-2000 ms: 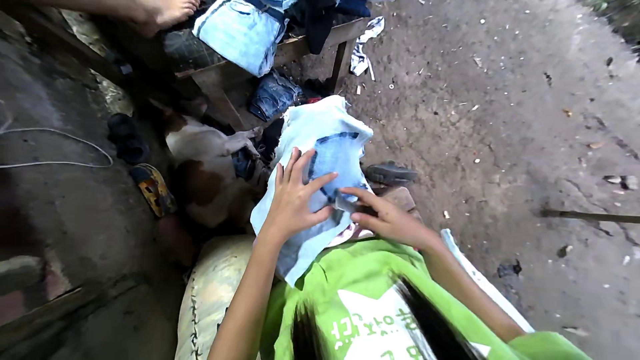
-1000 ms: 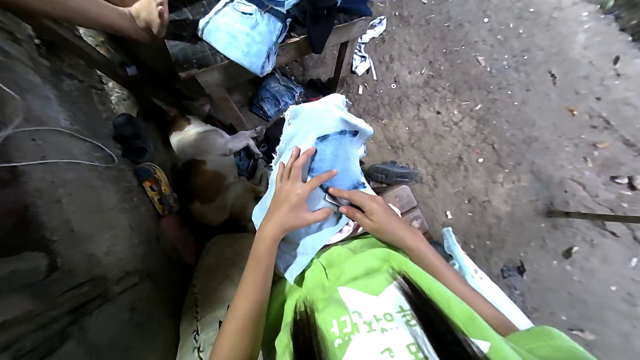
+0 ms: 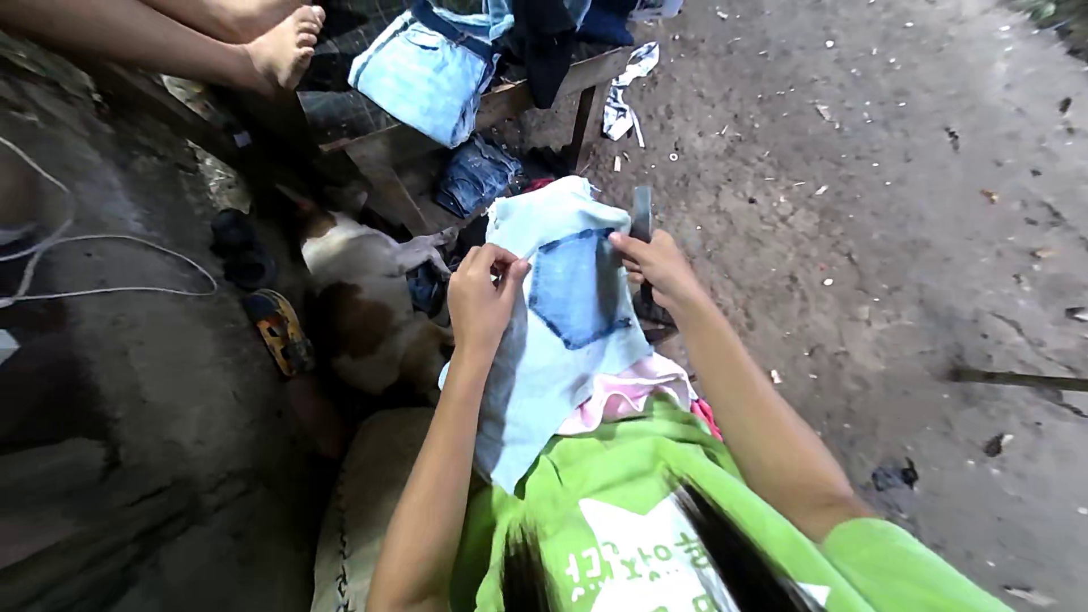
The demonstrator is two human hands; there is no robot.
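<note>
A light blue denim piece with a frayed edge lies across my lap, over a pink cloth. On it is a darker blue patch shaped like a pocket. My left hand pinches the denim between thumb and fingers, left of the patch's upper corner. My right hand holds a flat grey blade-like tool, upright beside the cloth; its kind is unclear. The thumb and finger of that hand touch the patch's upper right corner.
Folded jeans and dark clothes lie on a wooden bench, with more denim beneath. Another person's bare foot is at upper left. A brown and white dog lies left of me, near a sandal and a white cord.
Both hands were lower and flatter on the denim; they have moved up to its upper part. The tool now stands out beyond my right hand. The other person's hand at the foot is gone from view.
</note>
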